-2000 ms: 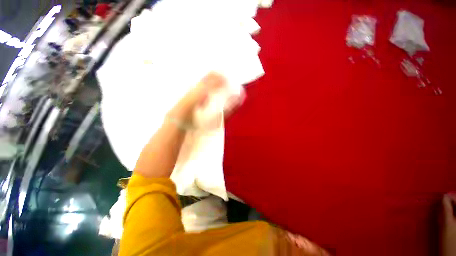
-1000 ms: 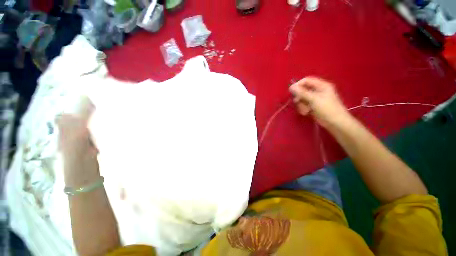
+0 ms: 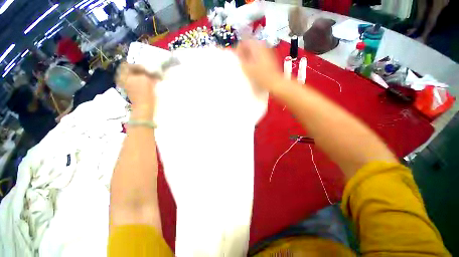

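Note:
A white garment hangs stretched between my two raised hands, its lower part falling toward my body over the red cloth. My left hand holds its upper left corner and is slightly blurred. My right hand is at its upper right edge and is blurred; its fingers are partly lost against the bright cloth, but it appears to grip the edge. Small dark thread snips lie on the red cloth with white thread trailing from near them. No needle can be made out.
A white garment pile with a small dark label lies at left. Thread cones, two white spools, a dark spool and a brown dish or hat-like item stand at the far side. Bottles and an orange-red bag are at right.
The view has lifted toward the room. The garment is raised and stretched out. My right hand has moved from the thread on the table to the garment's upper edge.

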